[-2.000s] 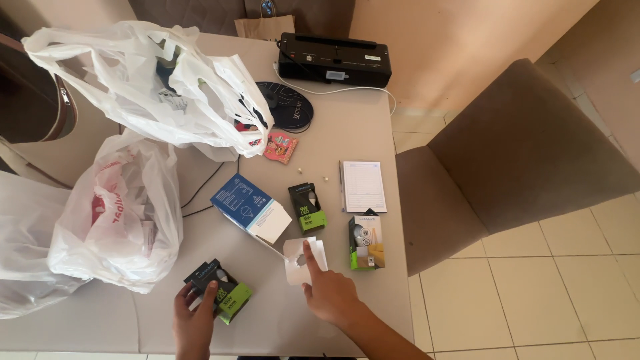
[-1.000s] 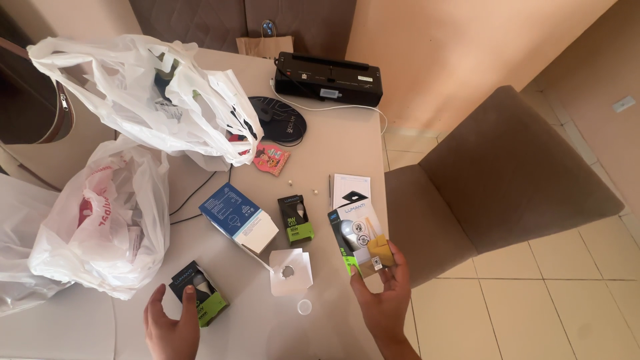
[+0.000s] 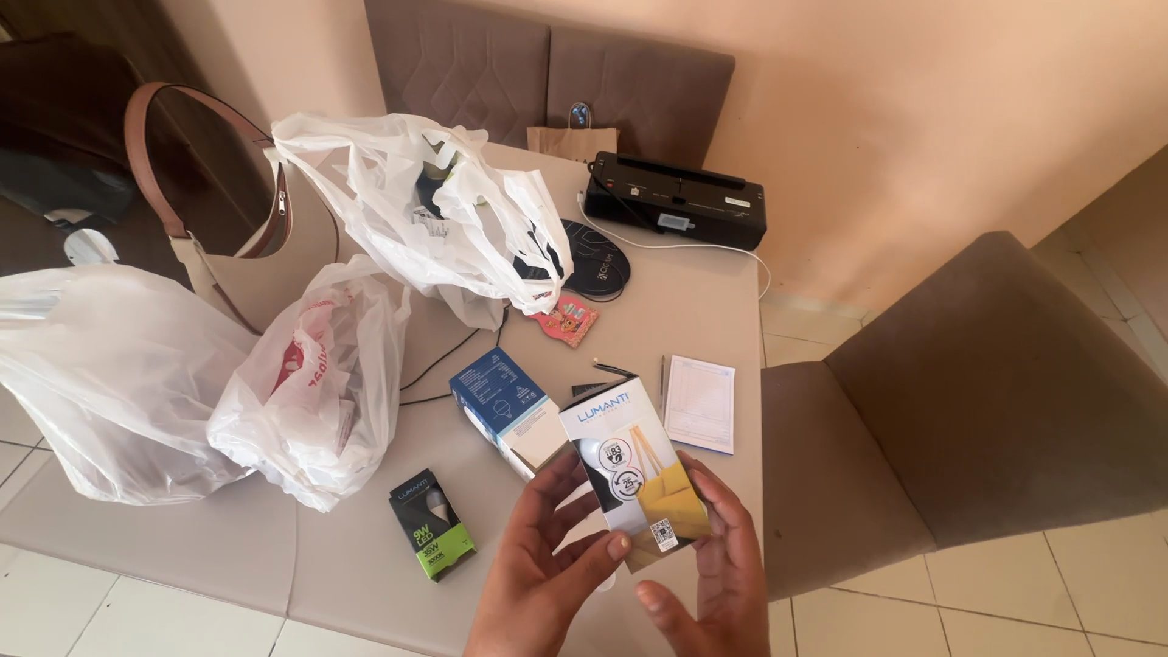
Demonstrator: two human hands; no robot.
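Observation:
Held up over the table is a Lumanti light bulb box (image 3: pixel 630 479) with a yellow and white face. My left hand (image 3: pixel 557 557) grips its left side, thumb on the lower front. My right hand (image 3: pixel 716 566) touches its right side with the fingers behind, the thumb off the box. To the left, a black and green LED bulb box (image 3: pixel 433 525) lies on the table. A blue and white bulb box (image 3: pixel 506 406) lies just behind my left hand. The held box and my hands mostly hide what lies beneath them.
White plastic bags (image 3: pixel 310 392) and a handbag (image 3: pixel 255 265) crowd the left side. At the back stand a black device (image 3: pixel 675 201) with a white cable and a black round object (image 3: pixel 598 260). A notepad (image 3: pixel 700 404) lies near the right edge, beside a brown chair (image 3: pixel 967 392).
My left hand has left the black and green box and moved right onto the yellow and white box. That box, on the table two seconds ago, is now held up between both hands.

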